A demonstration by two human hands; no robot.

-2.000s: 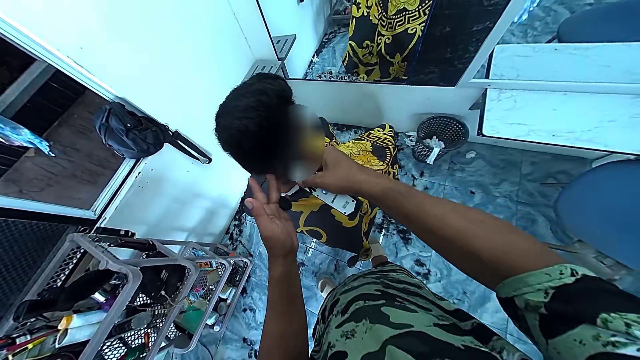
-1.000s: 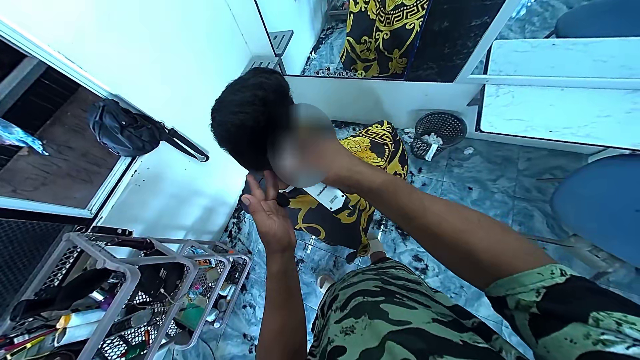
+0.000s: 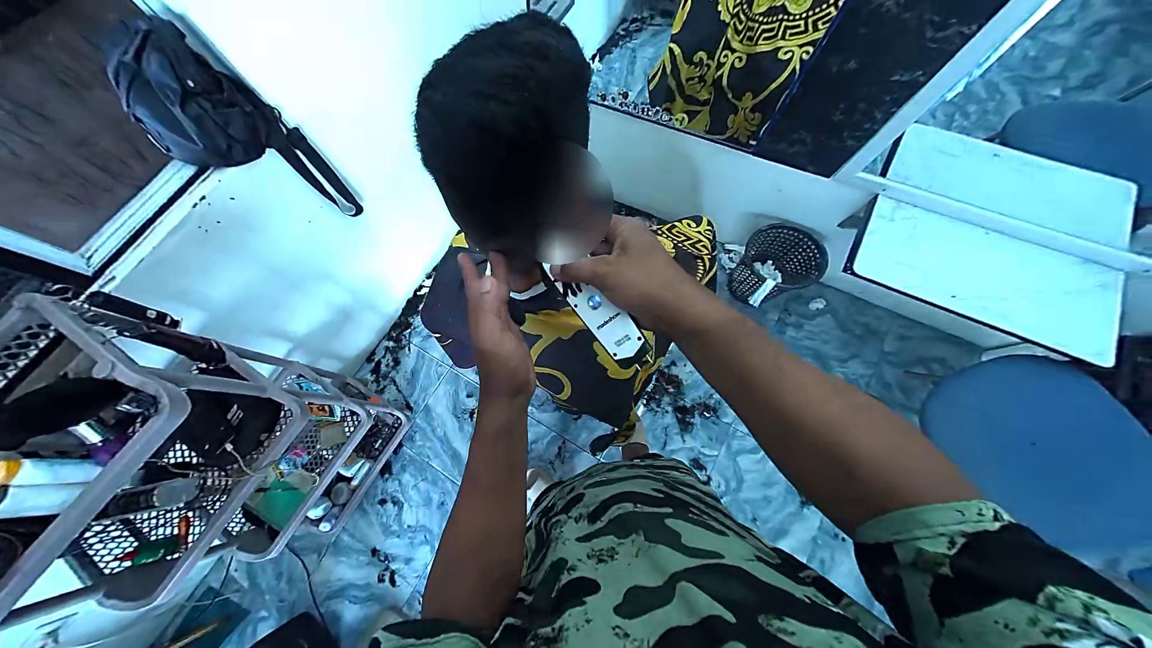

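A seated person with short dark hair [image 3: 504, 117] is in front of me, wrapped in a black barber cape with gold scrollwork [image 3: 576, 360]. My left hand [image 3: 495, 333] is upright with its fingers extended at the neckline, touching or close to the person's jaw. My right hand [image 3: 634, 270] is bent at the other side of the chin, with curled fingers. A pale-cased hair trimmer or similar device [image 3: 607, 324] lies below my right fingers against the cape; its upper end is hidden, and whether I grip it is unclear.
A tiered plastic basket rack [image 3: 175, 396] with combs and bottles stands at left. A dark backpack [image 3: 184, 99] hangs on the wall. A perforated bin [image 3: 787, 256], white shelf [image 3: 999, 243] and blue seat [image 3: 1035, 441] are at right. Cut hair litters the marbled floor [image 3: 810, 351].
My right hand has drawn down from the person's face to beside the chin. The pale device shows more fully below it. My left hand stays near the jaw.
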